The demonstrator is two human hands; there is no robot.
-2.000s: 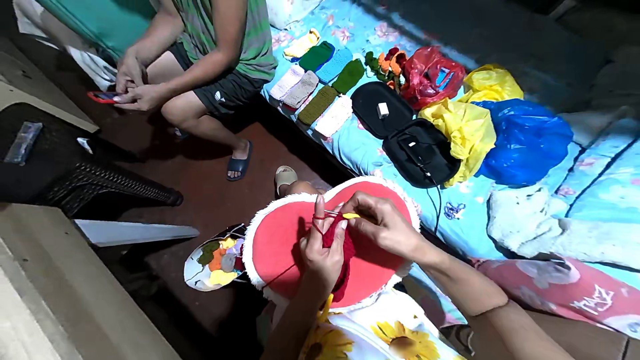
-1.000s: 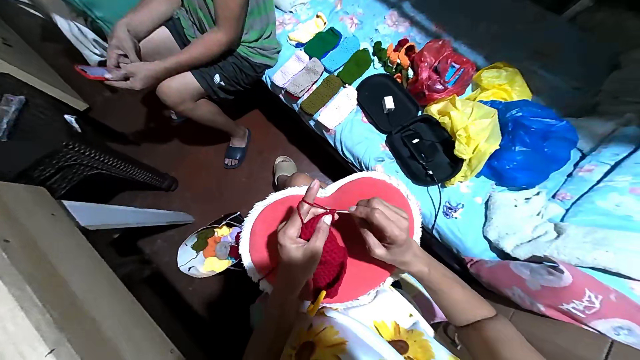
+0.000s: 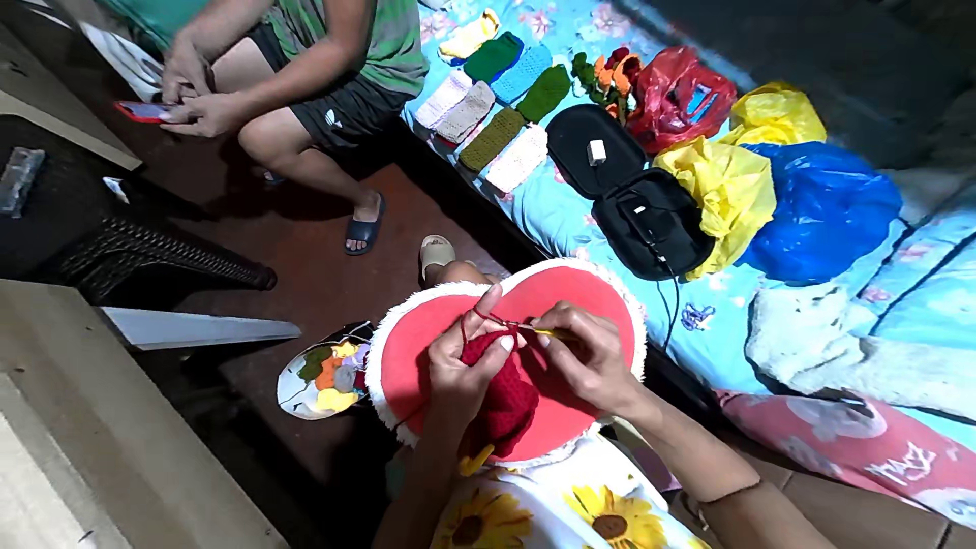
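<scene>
Dark red crochet work (image 3: 507, 404) hangs over a heart-shaped red cushion (image 3: 423, 343) with fluffy white trim, on my lap. My left hand (image 3: 465, 366) pinches its top edge between thumb and fingers, and dark red yarn (image 3: 467, 324) loops around the raised index finger. A crochet hook with a yellow handle (image 3: 555, 333) is in my right hand (image 3: 587, 354); its metal tip meets the yarn at the edge of the work. The two hands are close together over the cushion's middle. Part of the work is hidden behind my left hand.
Crocheted pieces (image 3: 492, 139), an open black case (image 3: 648, 221), a blue plastic bag (image 3: 823, 213) and yellow bags (image 3: 720, 194) lie on the bed at right. A round container of yarn (image 3: 328, 377) stands left of the cushion. A seated person (image 3: 305, 84) holds a phone (image 3: 143, 112).
My right hand and the hook have shifted slightly against the yarn. Since the earliest frame, my left hand has turned and its index finger now stands raised with yarn around it.
</scene>
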